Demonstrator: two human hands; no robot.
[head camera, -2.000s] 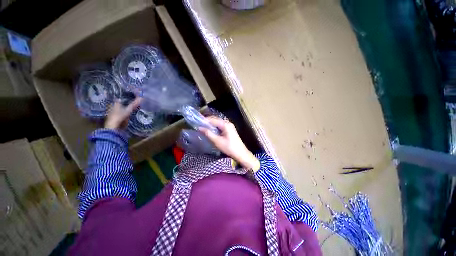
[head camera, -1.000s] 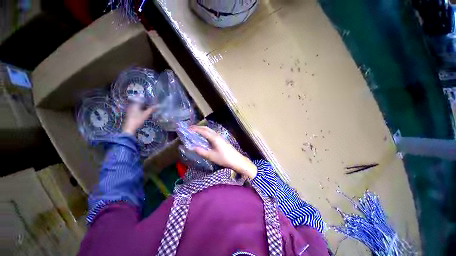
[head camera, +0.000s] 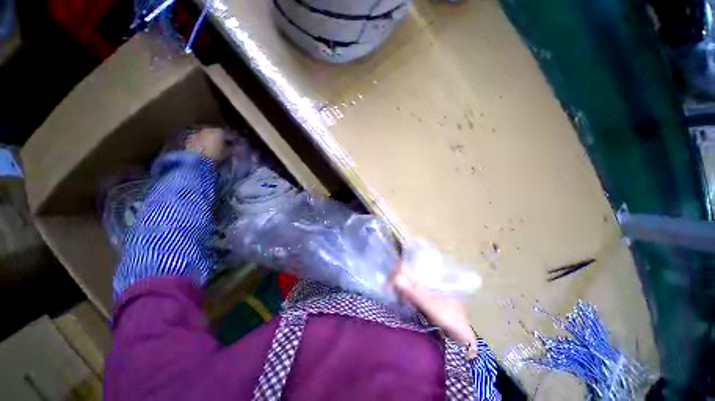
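A clear crinkled plastic bag (head camera: 337, 243) stretches from the open carton (head camera: 67, 243) across to the bench edge. My right hand (head camera: 435, 301) grips its right end near the bench edge. A round pale unit (head camera: 263, 188) shows at or under the bag's left part, inside the carton. My left hand (head camera: 208, 143) is deep in the carton at its far side, small and partly hidden by plastic; what its fingers do cannot be told. Another round finned unit (head camera: 125, 207) in plastic shows left of my left sleeve, partly covered.
The cardboard-covered bench (head camera: 439, 180) bears black tweezers (head camera: 571, 269), a blue-white wire bundle (head camera: 584, 352) and, at its far end, stacked grey units (head camera: 337, 27). More blue-white leads (head camera: 161, 16) hang beyond the carton. Green floor (head camera: 580, 102) lies to the right.
My right hand has moved right and toward me, drawing the plastic out long. My left hand has reached farther into the carton, its sleeve now covering units. The view has shifted slightly.
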